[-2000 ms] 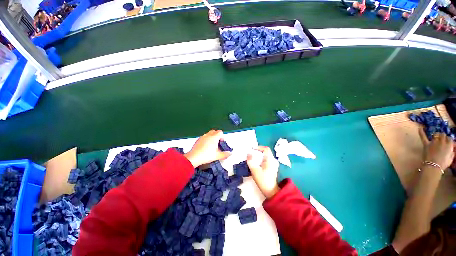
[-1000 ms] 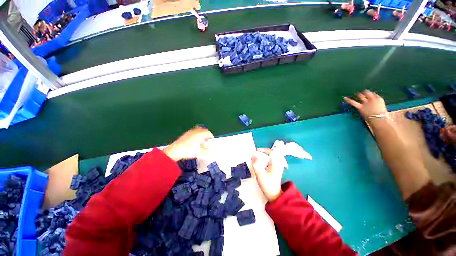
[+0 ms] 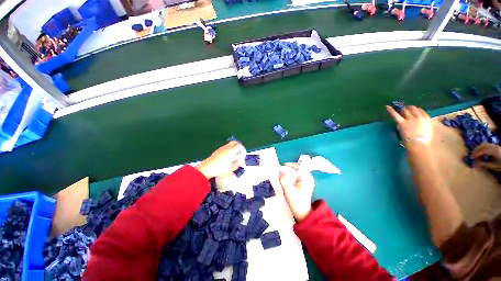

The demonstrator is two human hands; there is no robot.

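Dark navy toy parts (image 3: 217, 219) lie heaped on a white sheet (image 3: 280, 258) under my left forearm. My left hand (image 3: 222, 160) is over the sheet's far edge, fingers bent. One dark part (image 3: 239, 172) shows just below its fingertips, another (image 3: 252, 159) lies beside them, and one (image 3: 233, 139) shows behind them at the belt's edge. Whether the hand grips a part is unclear. My right hand (image 3: 296, 184) is at the sheet's right edge with fingers drawn together; something whitish at the fingertips is too blurred to make out.
A crumpled white tissue (image 3: 319, 164) and a white strip (image 3: 356, 232) lie right of my hands. A blue bin (image 3: 41, 228) stands left. Dark parts (image 3: 280, 130) sit on the green belt (image 3: 165, 121). A black tray (image 3: 291, 71) stands beyond. A neighbour's arm (image 3: 431, 175) reaches in at right.
My left hand has moved back slightly right from its place a second ago. Dark parts now show beside it. Belt parts have shifted right. The neighbour's hand stays at the belt.
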